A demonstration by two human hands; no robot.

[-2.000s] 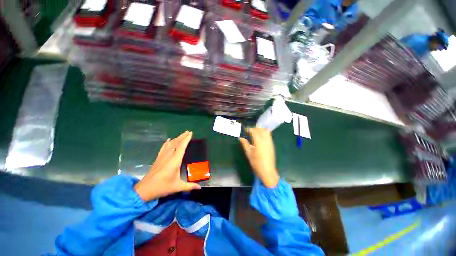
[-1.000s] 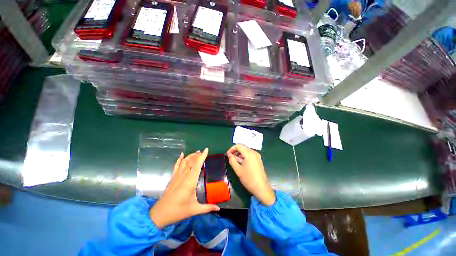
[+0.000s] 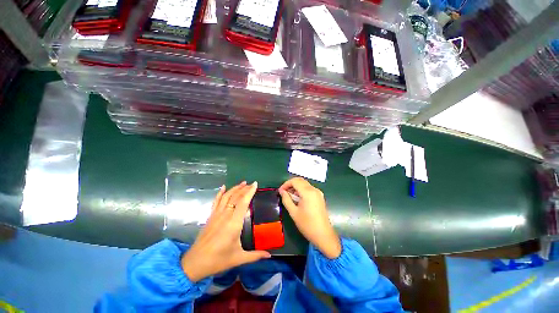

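Note:
The red-and-black device (image 3: 268, 235) lies on the green bench near its front edge, black glossy end away from me, red-orange end toward me. My left hand (image 3: 224, 229) is at its left side, fingers pointing up along the black part and thumb at the lower end. My right hand (image 3: 311, 211) is at the upper right edge of the device, fingers pinched on something small and pale, too small to name. Whether a film lies on the screen cannot be told.
A clear bag (image 3: 195, 198) lies left of the device; a long plastic sleeve (image 3: 54, 153) is further left. Behind stand stacked blister trays (image 3: 245, 110). A white card (image 3: 308, 165), a white bottle (image 3: 369, 157) with cloth, and a blue pen (image 3: 412, 183) on paper are to the right.
Since two seconds ago my right hand has moved left from near the bottle to the device, and its fingers have closed. My left hand has stayed beside the device. The camera view has shifted.

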